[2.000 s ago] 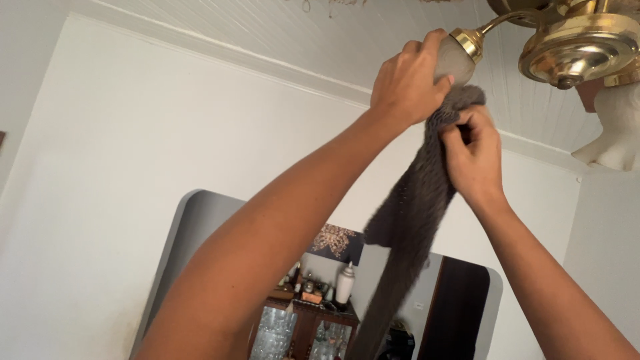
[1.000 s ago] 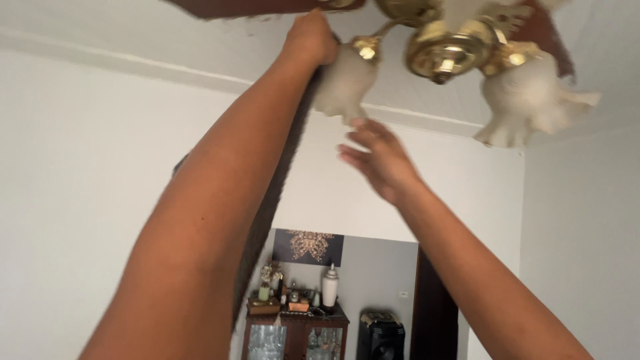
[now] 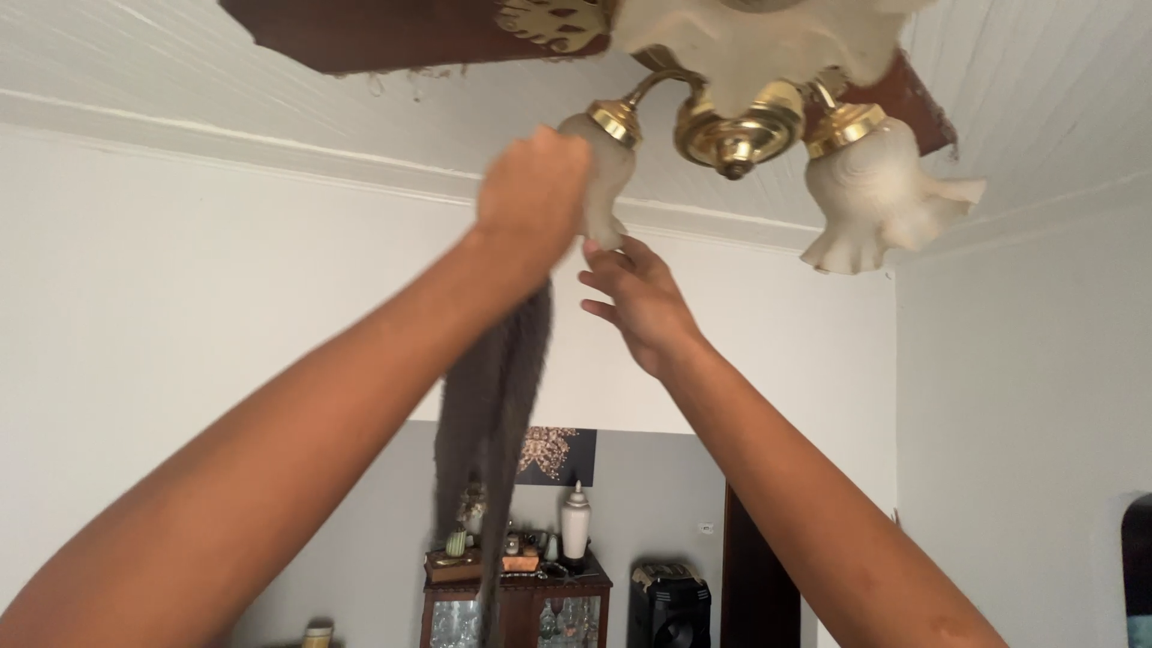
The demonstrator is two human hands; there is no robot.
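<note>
A ceiling fan's brass light fitting hangs overhead with frosted, ruffled glass shades. My left hand is closed on a dark grey cloth, which hangs down below the wrist; the hand is against the left side of the left glass shade. The fingertips of my right hand are at that shade's lower rim, the other fingers apart, with the palm free. Another glass shade hangs to the right, untouched.
A dark wooden fan blade, with dust on its edge, reaches left above my hands. Farther off are a glass-door cabinet bearing a white lidded jar and small ornaments, a black speaker and a dark wall picture.
Two seconds ago both hands were on the cloth; now my right hand is off it and at the shade's rim. My left hand has come down from the shade's top since one second ago.
</note>
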